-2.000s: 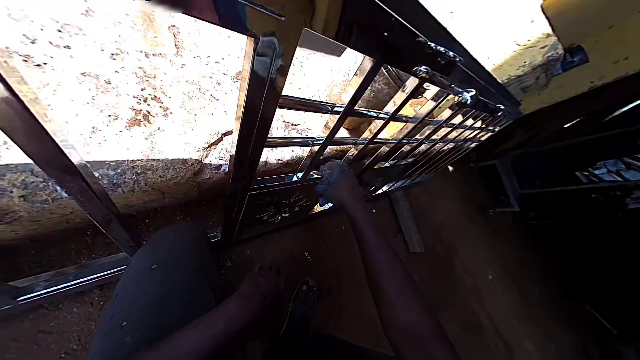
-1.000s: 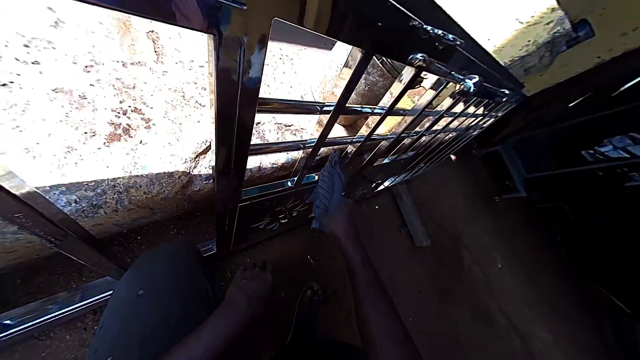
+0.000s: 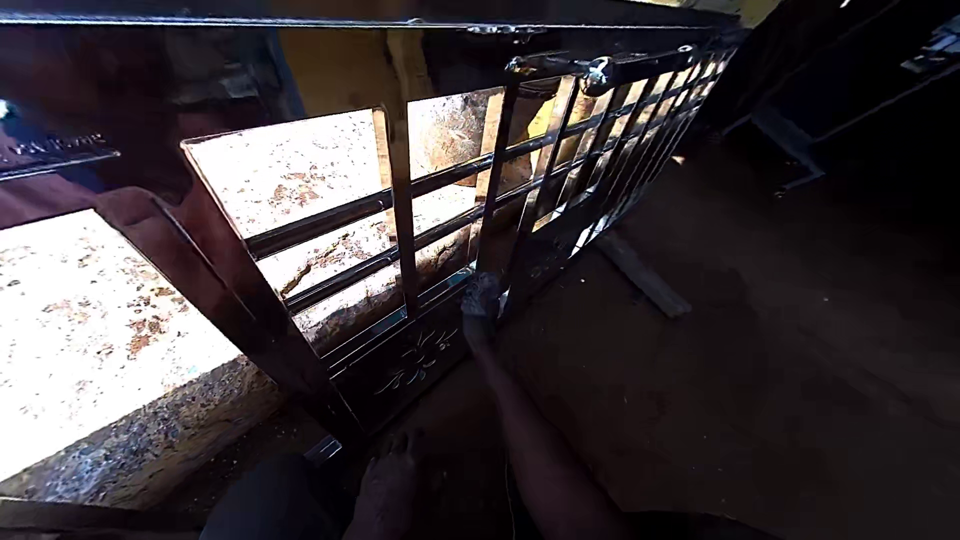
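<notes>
A glossy black metal grille gate (image 3: 405,217) with vertical and horizontal bars stands slantwise ahead of me. My right hand (image 3: 478,306) is low on it, at the bottom of the bars, closed around a greyish cloth (image 3: 484,289) that touches the metal. Left of it, the gate's lower panel (image 3: 420,364) bears a flower-like ornament. In shadow at the bottom, my left hand (image 3: 390,480) hangs below that panel with its fingers apart, holding nothing visible. A bolt with a round metal end (image 3: 598,73) sits on the gate's upper rail.
Behind the gate are a sunlit, stained wall (image 3: 300,165) and its rough base (image 3: 172,427). A flat strip (image 3: 645,277) lies on the brown ground right of the gate. Dark metal framework (image 3: 787,142) stands at the upper right. My trousered knee (image 3: 262,495) is at the lower left.
The view has shifted so the gate's upper rail spans the top. The cloth, hanging down loosely a second ago, is now bunched in my right hand against the gate's lower part.
</notes>
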